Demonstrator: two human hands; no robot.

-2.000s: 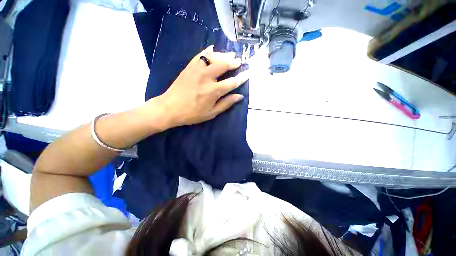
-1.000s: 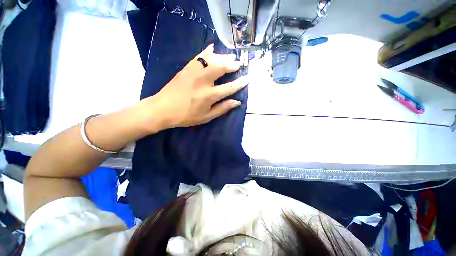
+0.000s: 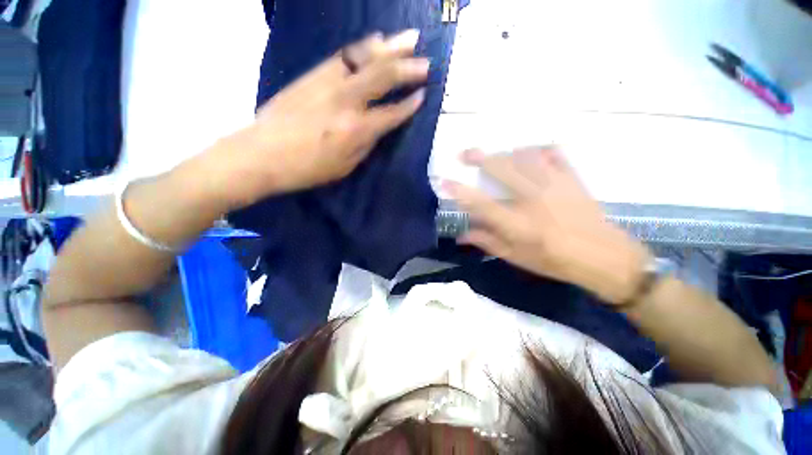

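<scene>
A dark navy cloth panel [image 3: 392,178] lies on the white table and hangs over its front edge towards my lap. My left hand [image 3: 343,115] lies flat on the cloth, fingers spread, with a dark ring on one finger; it grips nothing visible. My right hand [image 3: 534,209], blurred, is over the table's front edge, right of the cloth, with fingers apart and empty. A small metal presser foot [image 3: 450,11] shows at the top edge beside the cloth's right side. The rest of the machine head is out of view.
Pink and blue thread snips [image 3: 752,80] lie at the upper right. A folded navy bundle [image 3: 80,89] lies far left, near red-handled scissors [image 3: 29,173]. A ruler strip [image 3: 694,229] runs along the front edge. A blue bin [image 3: 223,307] is below the table.
My right hand has come into view at the table's front edge. The view has shifted, so the machine head has mostly left the top. My left hand stays on the cloth, now slightly below the presser foot.
</scene>
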